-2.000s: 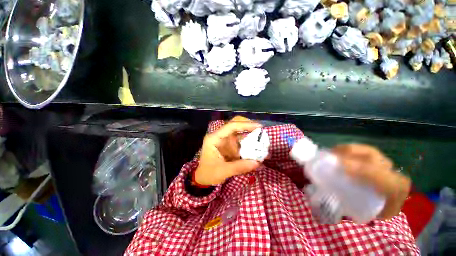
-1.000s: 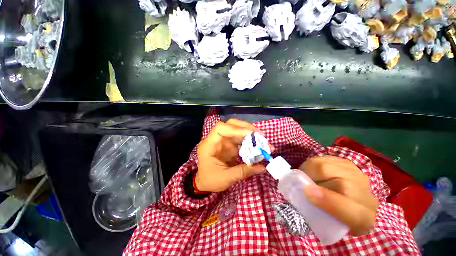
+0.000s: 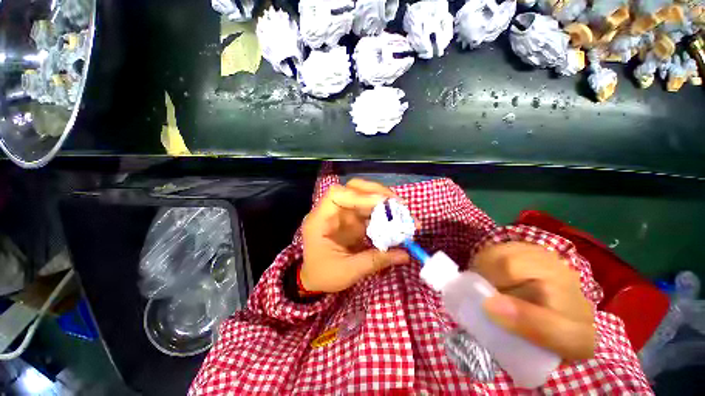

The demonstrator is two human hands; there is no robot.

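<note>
My left hand (image 3: 340,240) holds a small white ruffled flower head (image 3: 390,224) between thumb and fingers, its dark slot facing up. My right hand (image 3: 537,298) grips a translucent white glue bottle (image 3: 495,329), tilted up to the left. Its blue nozzle (image 3: 416,250) is at the lower right edge of the flower head; whether it touches is unclear. A dark-and-white speckled piece (image 3: 470,356) shows beneath the bottle, partly hidden by it. More white flower heads (image 3: 379,110) lie grouped on the dark bench above my hands.
Tan-ended pieces (image 3: 603,81) are heaped at the bench's right. A metal bowl (image 3: 77,108) stands at its left. Yellow tape scraps (image 3: 173,133) stick to the bench. A black crate (image 3: 100,309) with clear plastic bags (image 3: 185,251) is left of my lap; a red stool (image 3: 634,298) is at right.
The right hand brought the bottle left to the flower head, then drew the nozzle slightly down and right from its face. The left hand keeps its hold. The bench view shifted slightly.
</note>
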